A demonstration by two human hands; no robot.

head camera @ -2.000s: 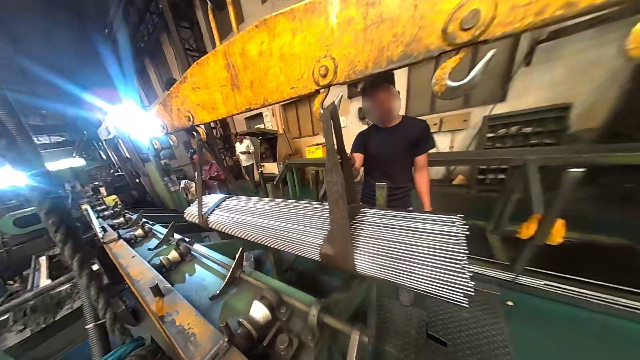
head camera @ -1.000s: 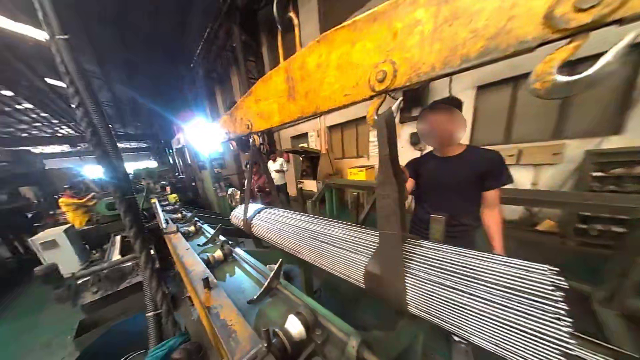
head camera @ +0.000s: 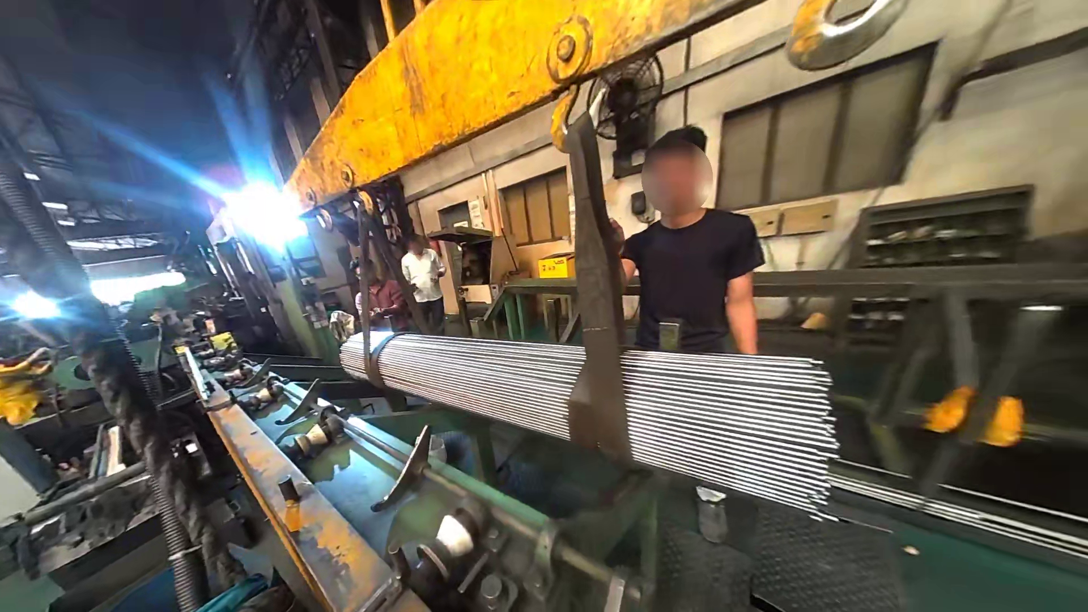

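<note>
Neither my left hand nor my right hand shows in the head view. A bundle of thin metal rods (head camera: 722, 416) hangs across the middle, its cut ends to the right. One dark webbing sling (head camera: 597, 314) wraps around the bundle near its right part, and another sling (head camera: 368, 297) holds it near the far left end. Both go up to hooks under a yellow lifting beam (head camera: 450, 81). Beyond the bundle stands a person in a dark T-shirt (head camera: 693, 255), one hand raised at the nearer sling.
Left of the bundle runs a green roller conveyor (head camera: 365, 510) with a worn steel edge rail (head camera: 297, 510). A corrugated hose (head camera: 170, 527) hangs at the left. Metal railings (head camera: 901, 285), a wall fan (head camera: 629, 98) and two distant people stand behind. A large bare hook (head camera: 841, 34) hangs upper right.
The view has swung about between frames. The bundle remains hanging in its slings, and the person in the dark T-shirt remains beside it.
</note>
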